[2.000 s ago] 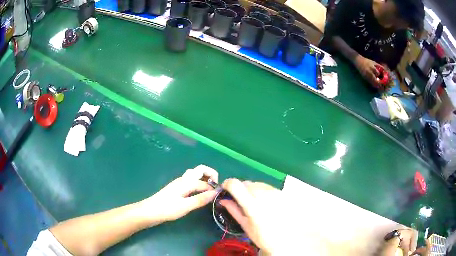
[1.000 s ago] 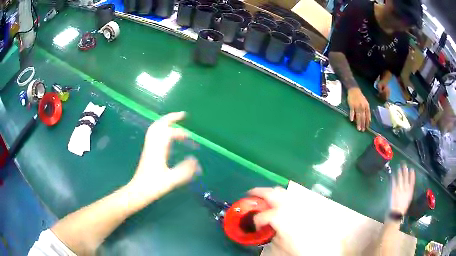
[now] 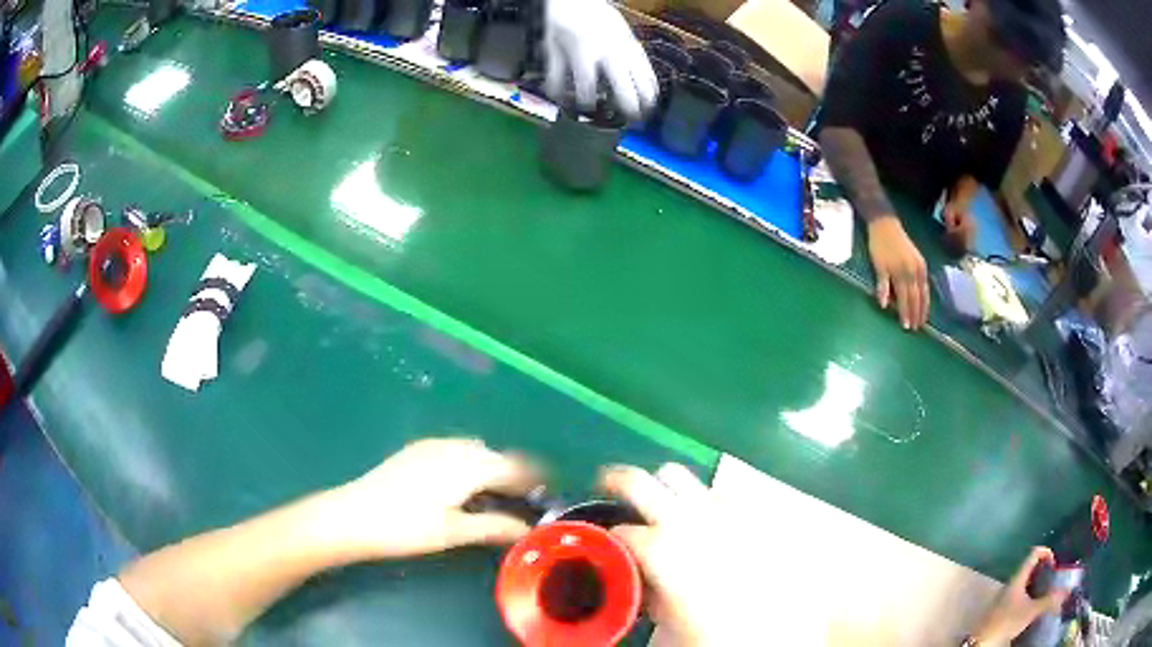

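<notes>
A glossy red flared ring (image 3: 570,590) with a dark centre hole lies low in the picture, in front of the rim of a dark round housing (image 3: 584,514). My left hand (image 3: 436,495) is at its left, fingertips closed on a small dark part (image 3: 503,503), blurred. My right hand (image 3: 660,537) is at the right, its fingers on the housing's rim and beside the ring. The housing's body is mostly hidden by the ring and my right hand.
A tan board (image 3: 859,556) lies at lower right. At left are a bundled white cloth (image 3: 202,331) and another red ring. A gloved hand (image 3: 591,57) reaches to a black housing on the belt. A person stands opposite; another hand is at lower right.
My left hand was open and apart; it has come down beside the housing. The red ring has moved down and left. The gloved hand has appeared, and the unit near the opposite person has left its place.
</notes>
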